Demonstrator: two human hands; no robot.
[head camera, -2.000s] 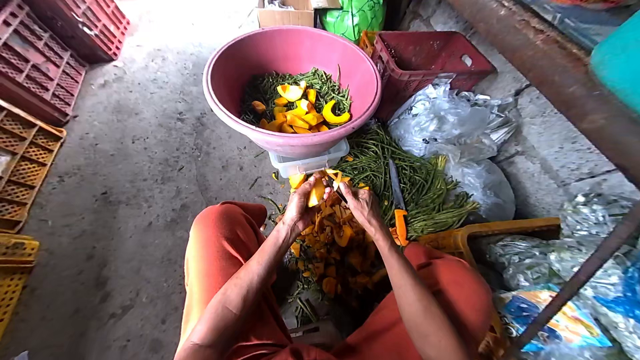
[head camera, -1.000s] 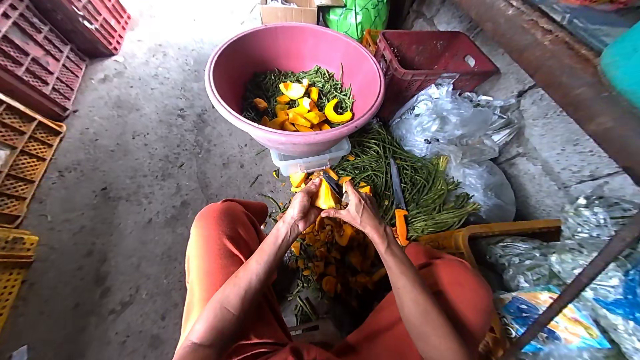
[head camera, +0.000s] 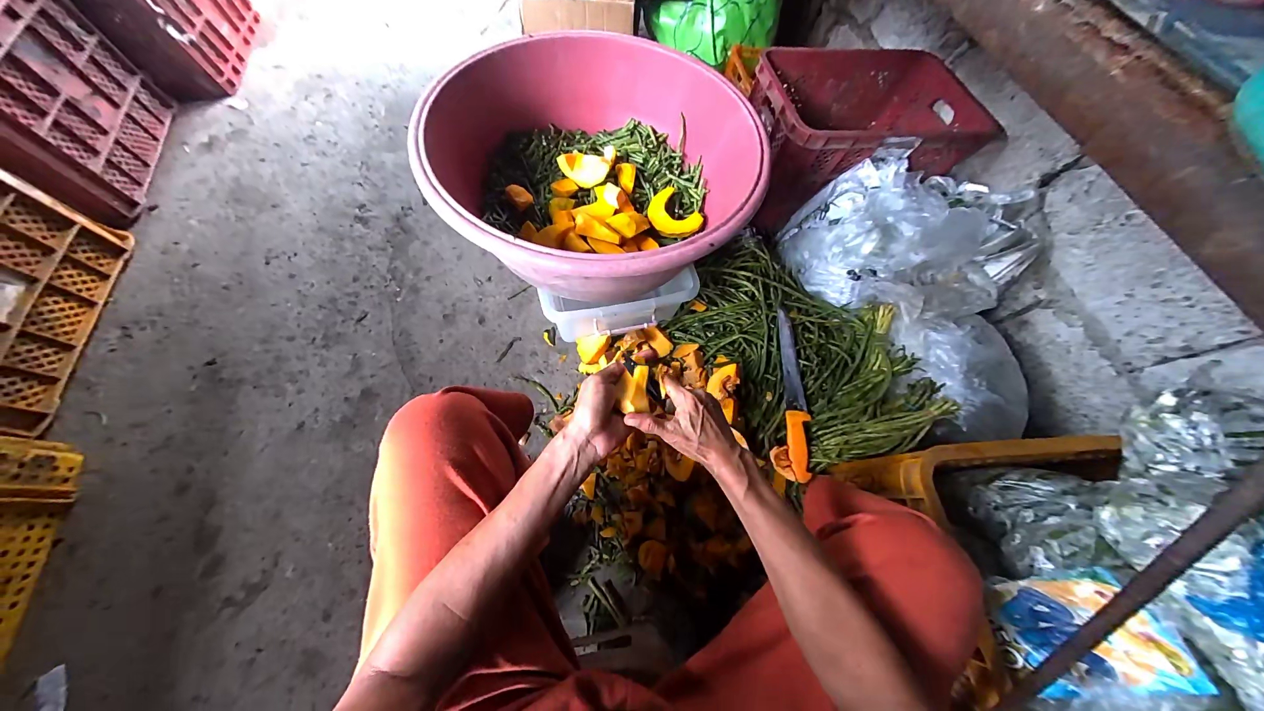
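My left hand (head camera: 598, 407) grips a piece of yellow-orange squash (head camera: 634, 389) above a heap of squash pieces and peelings (head camera: 671, 499). On the squash piece's right side is my right hand (head camera: 693, 423), fingers bent; a small dark tool seems to be between the hands, mostly hidden. Cut squash (head camera: 597, 222) and short green bean pieces (head camera: 632, 148) lie in a pink plastic basin (head camera: 449, 212). To the right of my hands, a knife with an orange handle (head camera: 798, 444) rests on long green beans (head camera: 849, 385).
The basin stands over a clear plastic container (head camera: 617, 314). Behind and right are a dark red crate (head camera: 889, 94) and clear plastic bags (head camera: 889, 237). A yellow crate (head camera: 1027, 454) holding plastic bags is by my right knee. More crates (head camera: 59, 286) line the left side of the concrete floor (head camera: 257, 326).
My hands have shifted slightly and turned the squash piece between them. The dark tool, seen over the squash a second ago, is now mostly hidden. The basin and knife have stayed put.
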